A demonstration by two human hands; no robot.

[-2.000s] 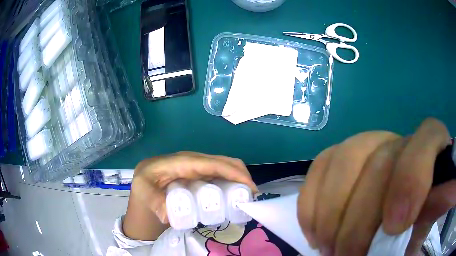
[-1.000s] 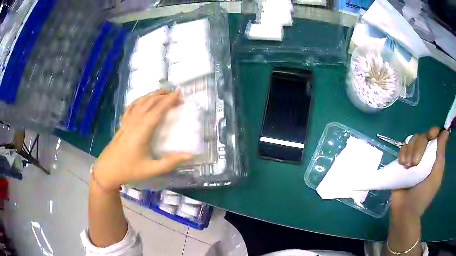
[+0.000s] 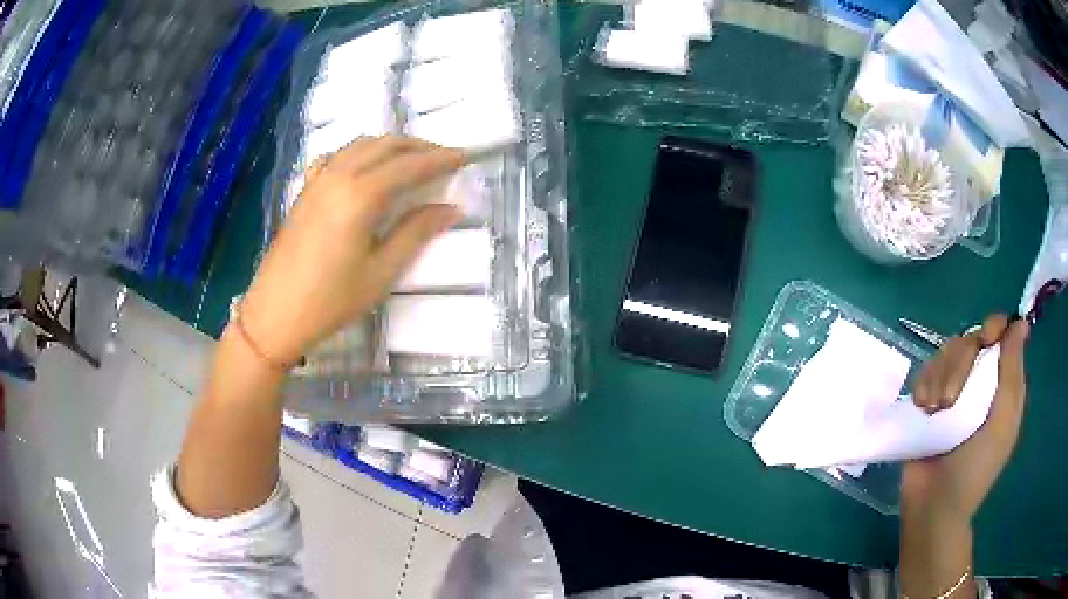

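The clear blister tray [image 3: 545, 234] holds rows of white plastic housings [image 3: 439, 325]. My left hand [image 3: 346, 240] is over the tray's middle. Its fingers and thumb are spread around a pale, blurred patch; I cannot tell whether it grips a housing there. My right hand [image 3: 966, 439], at the right, is shut on the white dispensing bag [image 3: 902, 435]. The bag's cone points left, over the white wiping paper [image 3: 849, 369] in the small clear box [image 3: 750, 404]. The bag's cloudy tail rises above the fist.
A black smartphone [image 3: 689, 252] lies between tray and box. Cotton swabs [image 3: 902, 187] stand in a round tub. Scissors [image 3: 922, 330] are partly hidden by my right hand. Spare white parts [image 3: 644, 49] lie at the far side. Blue-edged trays [image 3: 211, 152] stand left; another blue tray [image 3: 439, 491] is below the bench.
My left hand, which held housings at the cone's tip two seconds ago, moved to the tray, then farther up it. Housings now show below it. The right hand still holds the bag, away from the housings.
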